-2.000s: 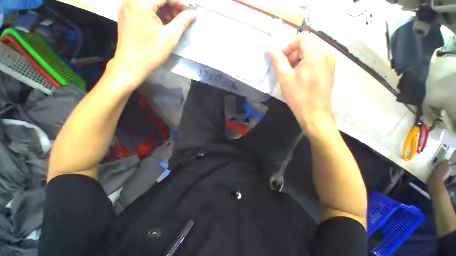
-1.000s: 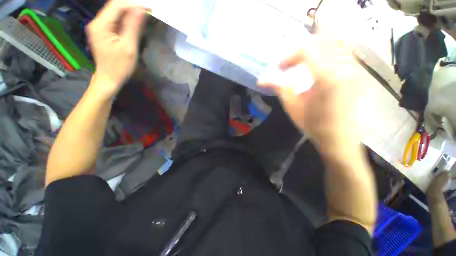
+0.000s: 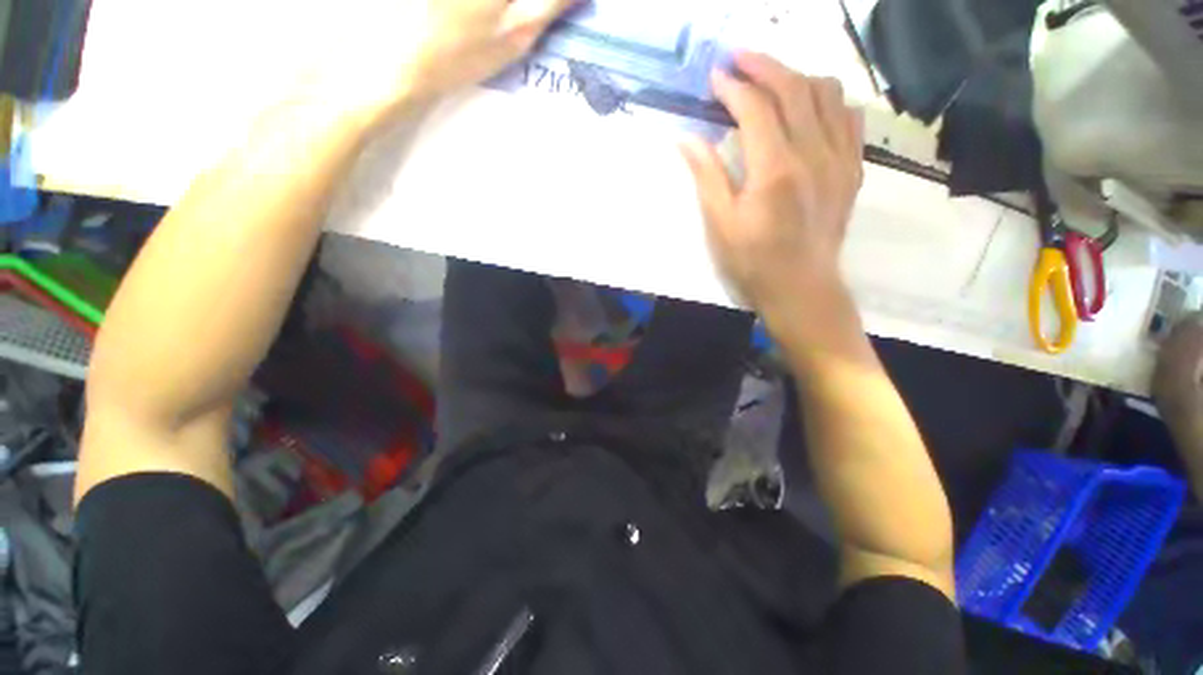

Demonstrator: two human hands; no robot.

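Note:
The clear sewing template (image 3: 627, 50) lies at the top middle of the white table (image 3: 528, 198), with handwritten marks along its near edge and a dark strip there. Glare hides part of it, and I cannot tell what lies inside. My left hand (image 3: 468, 46) has its fingers at the template's left side; the fingertips are cut off by the top edge. My right hand (image 3: 778, 172) grips the template's right end, fingers on top and thumb at the near edge.
The cream machine head (image 3: 1121, 106) stands at the right, with dark fabric pieces (image 3: 950, 59) beside it. Yellow and red scissors (image 3: 1053, 297) lie near the right front edge. A dark stack (image 3: 42, 46) is at far left. A blue basket (image 3: 1069, 541) and another person's hand (image 3: 1178, 369) are at right.
The template has moved from over the table's front edge to farther back on the table. Both hands are around it again; a second ago my left hand was away from it. The view has shifted.

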